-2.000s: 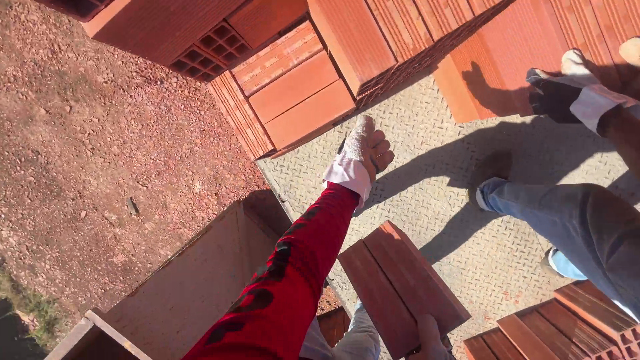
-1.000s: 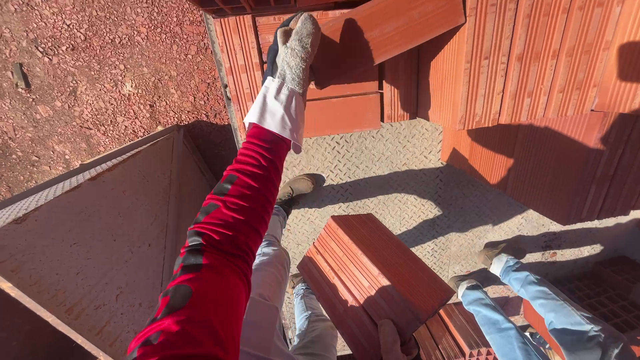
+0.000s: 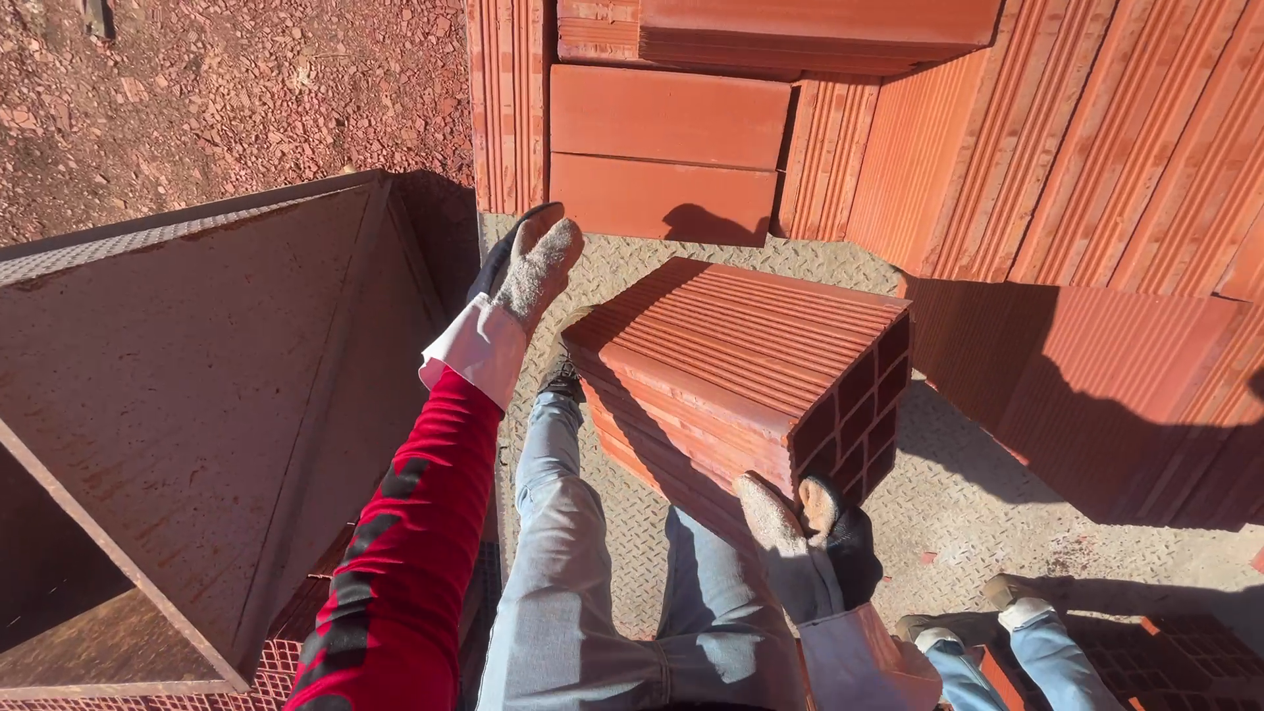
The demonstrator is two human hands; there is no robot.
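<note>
A hollow clay brick (image 3: 731, 365), ribbed on top with square cells in its right end, is held above the metal floor at the middle. My right hand (image 3: 810, 543), in a rough work glove, grips its near right corner; the fingers under it are partly hidden. My left hand (image 3: 533, 257), also gloved and below a red sleeve, is off the brick's left end with nothing in it. Beyond both hands, a smooth-faced clay brick (image 3: 820, 25) rests on top of the stacked bricks (image 3: 671, 118).
Diamond-plate metal floor (image 3: 968, 494) lies under my feet. More stacked bricks (image 3: 1106, 148) line the far right. A rusty metal panel (image 3: 178, 395) slants at left, beside rubble ground (image 3: 247, 109). Another person's legs (image 3: 1057, 652) stand at lower right near more bricks (image 3: 1185, 652).
My left hand has let go of the brick on the stack and come back toward me. The brick in my right hand has risen from the bottom of the view to its middle.
</note>
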